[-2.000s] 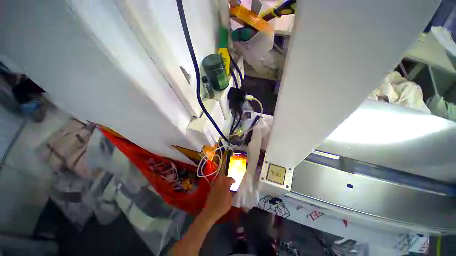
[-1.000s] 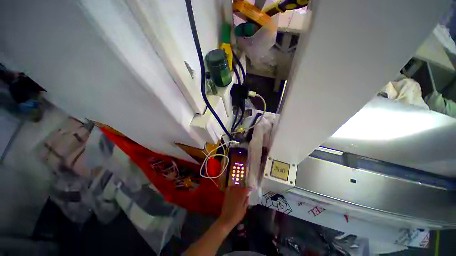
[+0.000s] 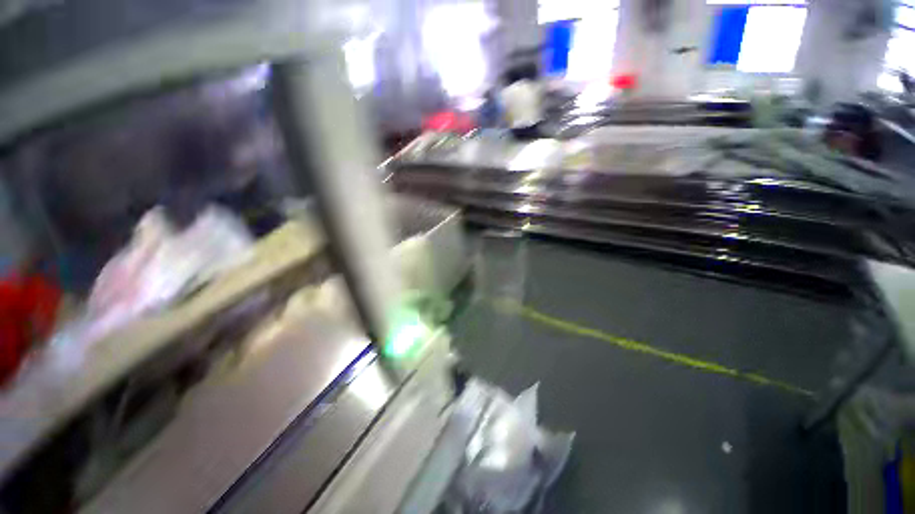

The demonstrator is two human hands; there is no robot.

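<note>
Neither of my hands shows in the blurred head view. Nearest in front of me is a long pale machine table (image 3: 236, 417) with a dark-edged metal strip, running from the lower left toward the middle. A white upright post (image 3: 346, 186) stands at its far side. A green light (image 3: 405, 336) glows near the foot of the post. A whitish crumpled plastic bag (image 3: 510, 442) is at the table's right end. Pale cloth (image 3: 166, 256) is heaped on the left.
Stacked slatted metal racks (image 3: 682, 216) with pale cloth stand across the grey floor (image 3: 612, 402), which has a yellow line (image 3: 662, 351). A person (image 3: 522, 103) is far back. A pale table (image 3: 896, 301) is at the right edge. Something red (image 3: 25, 316) is at left.
The view has swung away from the post with cables and the lit phone-like device to the wider floor and racks. The hand seen at the device is out of the picture.
</note>
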